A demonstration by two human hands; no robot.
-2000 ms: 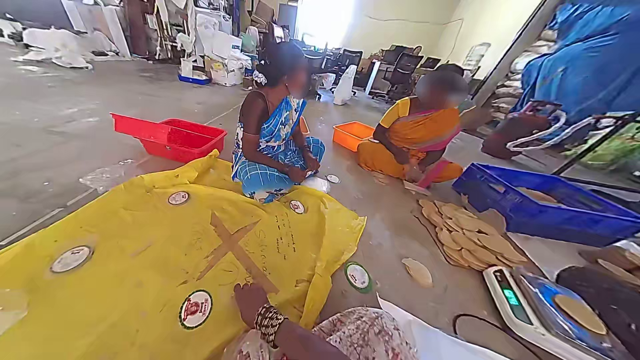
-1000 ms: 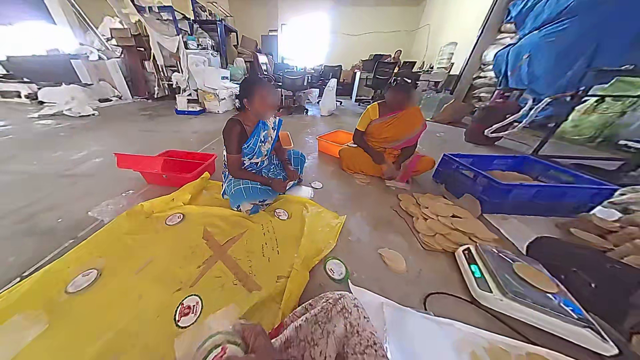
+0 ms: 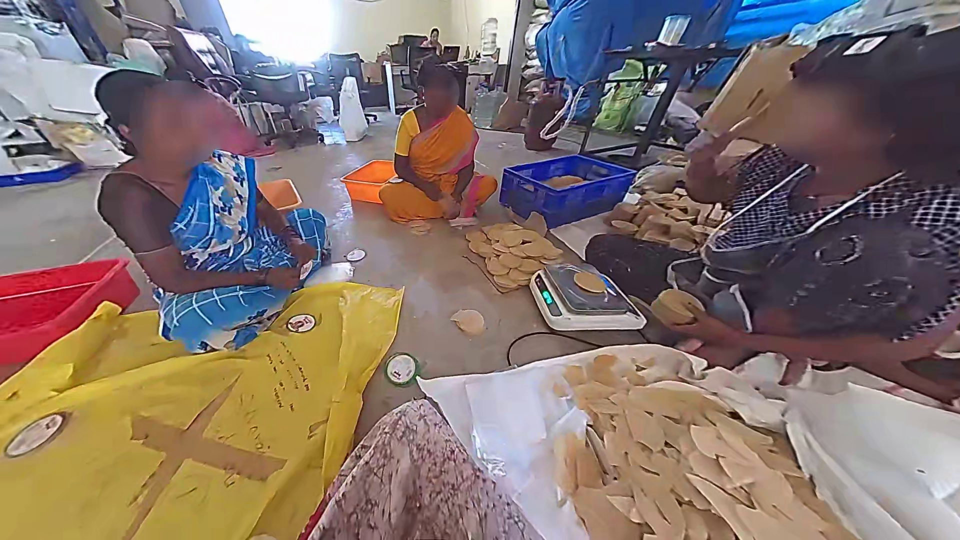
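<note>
Neither of my hands shows in the head view now; my patterned cloth-covered knee (image 3: 427,480) is at the bottom centre. To its left lies a yellow plastic sheet (image 3: 300,420) with crossed brown tape and round labels (image 3: 301,323). On its right, a heap of thin tan discs (image 3: 675,450) rests on a white sheet (image 3: 499,412). A digital scale (image 3: 586,297) with one disc (image 3: 589,282) on its pan stands beyond the heap. A round label with a green rim (image 3: 401,369) and a single tan disc (image 3: 469,322) lie on the floor.
One person (image 3: 217,225) sits at the left, another (image 3: 439,157) farther back, and a third (image 3: 817,240) close at the right holding a stack of discs (image 3: 676,307). Red (image 3: 67,300), orange (image 3: 367,180) and blue crates (image 3: 570,187) stand around, with more discs (image 3: 514,251) on the floor.
The view has swung right, bringing in the disc heap and the person at the right. A hand of mine, earlier over the yellow sheet, is out of view.
</note>
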